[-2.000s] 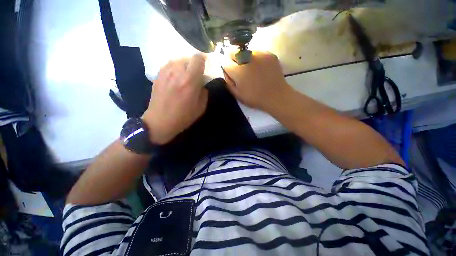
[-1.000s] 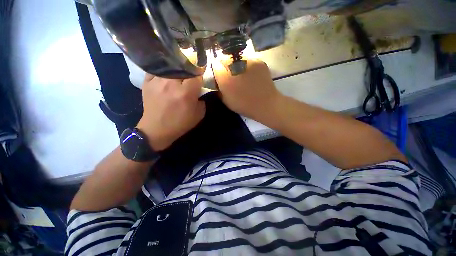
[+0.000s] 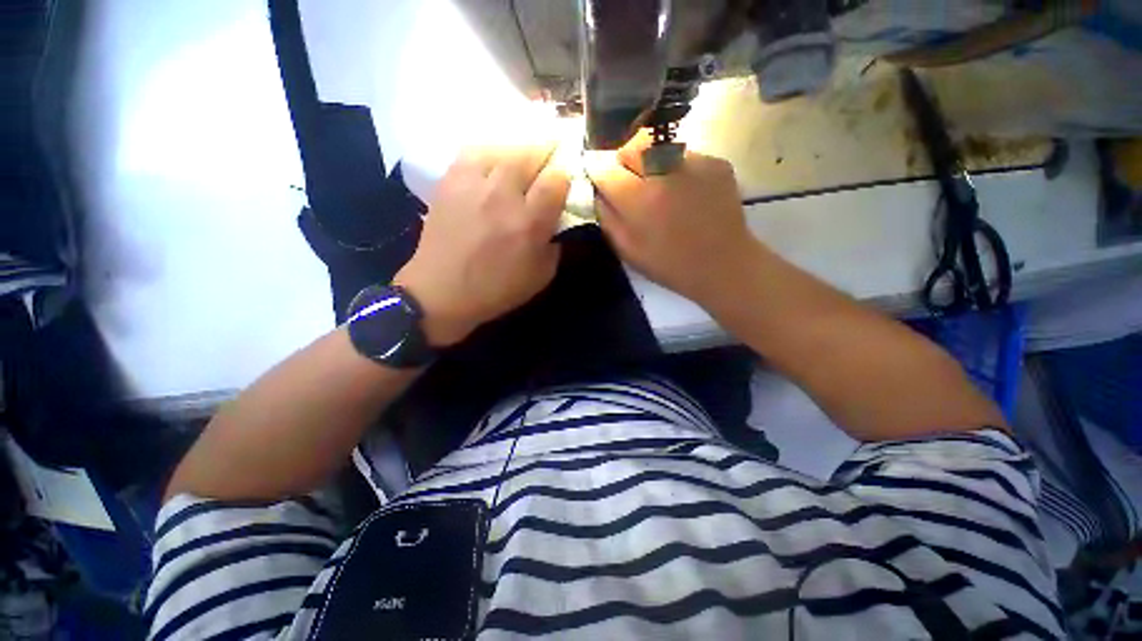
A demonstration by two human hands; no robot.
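Note:
A black fabric panel lies under and between my hands and hangs over the table's front edge onto my lap. My left hand rests on its left side, fingertips close to the lit needle area. My right hand pinches the panel's upper edge at the right of the needle area. A small pale piece of fabric shows between my fingertips. The sewing machine head is above my fingertips. Glare and the machine hide the needle and the exact fingertip contact.
Black-handled scissors lie on the right of the white table, blades pointing away. A narrow black fabric piece lies on the left of the table. A blue plastic crate is below the table's right edge.
The view has shifted, so the machine head appears further right than one second ago. Both hands stay by the needle area, with the panel still between them.

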